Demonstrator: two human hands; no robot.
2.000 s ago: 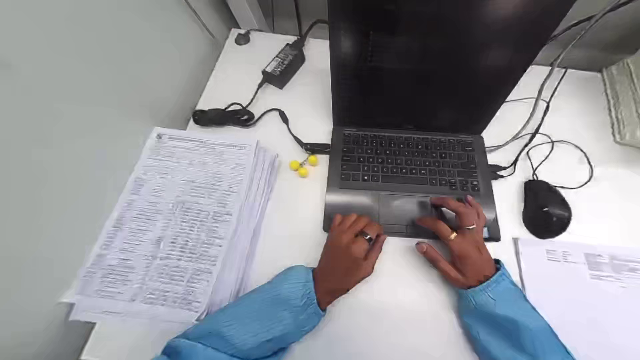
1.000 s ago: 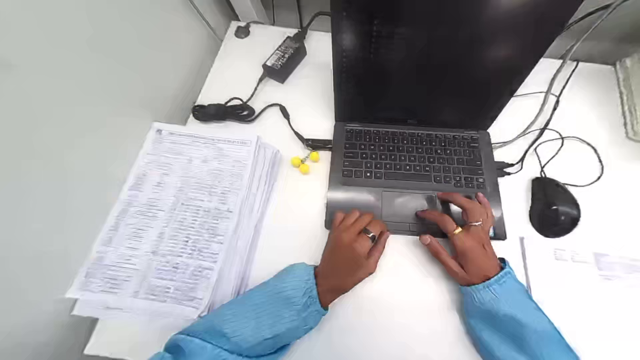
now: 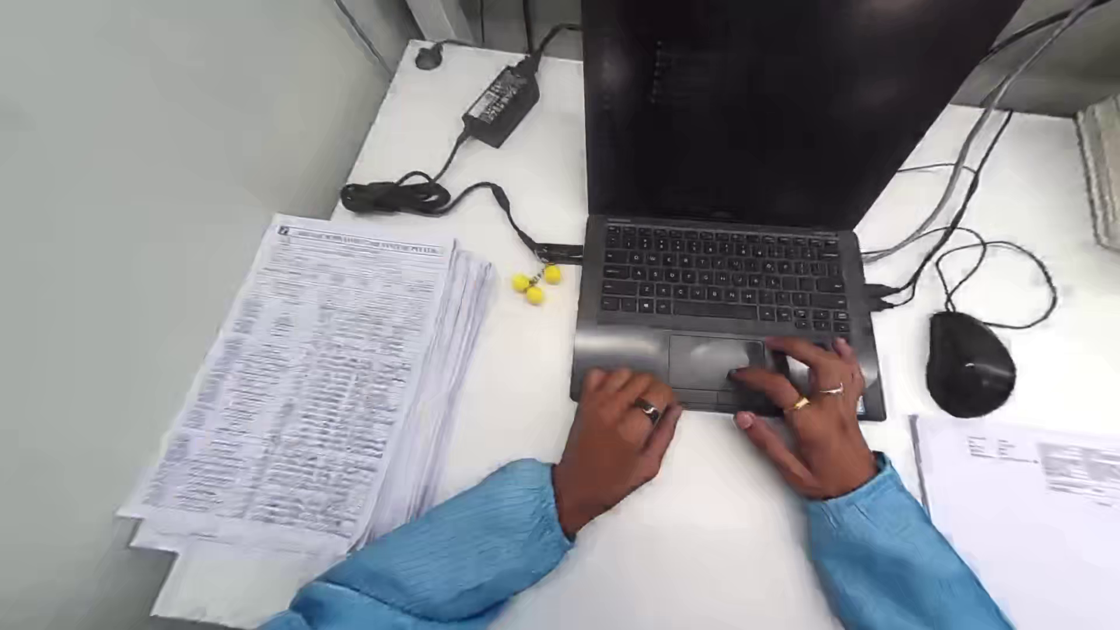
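Observation:
An open black laptop [image 3: 717,280] stands on the white desk, its screen [image 3: 770,114] dark from this angle. My left hand [image 3: 619,437], with a dark ring, rests with curled fingers at the front left edge of the palm rest and holds nothing. My right hand [image 3: 814,411], wearing two rings, lies over the right part of the palm rest. Its index fingertip touches the touchpad [image 3: 713,360], and its thumb lies at the laptop's front edge. Right of the laptop sits a black mouse [image 3: 971,366]; no hand is on it.
A thick stack of printed sheets [image 3: 315,376] lies at the left. Behind it are a coiled cable [image 3: 394,197] and a power adapter [image 3: 501,105]. Yellow beads [image 3: 535,295] hang beside the laptop's left side. More papers [image 3: 1024,516] lie at the right, below the mouse. Cables run behind the mouse.
Both hands stay at the laptop's front edge, with only slight shifts of the right hand's fingers by the touchpad. Nothing else has plainly moved.

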